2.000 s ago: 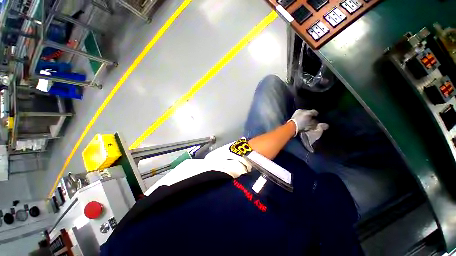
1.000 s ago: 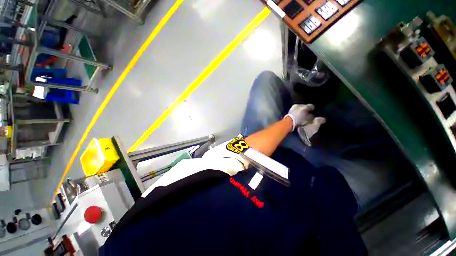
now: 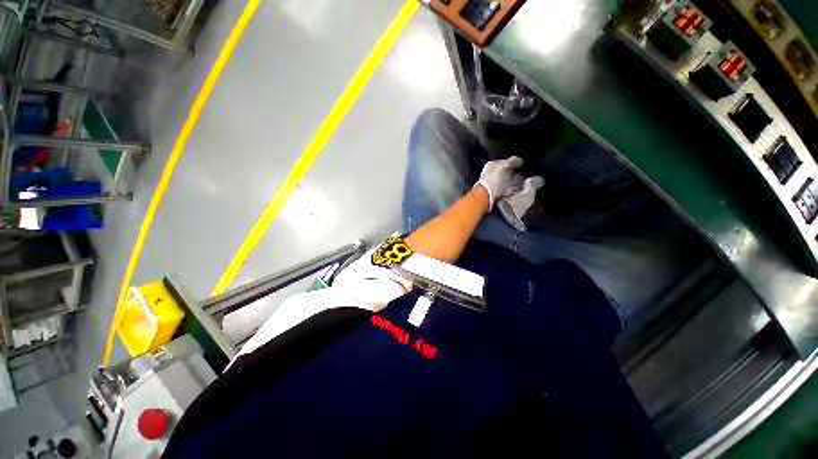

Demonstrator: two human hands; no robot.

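Note:
My left hand (image 3: 501,179), in a white knit glove, rests low over my lap with the fingers partly curled; whether it holds something is unclear. A second white glove shape (image 3: 521,203) touches it; I cannot tell whether this is my right hand or a loose glove. On the bench at the right lies a silver bar fixture (image 3: 765,140). It carries red-orange components (image 3: 732,64) in grey holders at its upper end and dark square parts further along. A brass-coloured fixture (image 3: 778,34) lies beyond it, cut off by the edge.
An orange-brown tray (image 3: 490,33) overhangs the green bench (image 3: 619,125) at the top. A clear plastic bag (image 3: 511,105) hangs below. At lower left are a yellow bin (image 3: 149,317) and a machine with a red button (image 3: 153,423). Shelving with blue bins (image 3: 72,215) stands at far left.
The view has shifted, so the bench, tray and hand sit further left and higher, and more of the silver bar shows. The glove shapes remain together over my lap.

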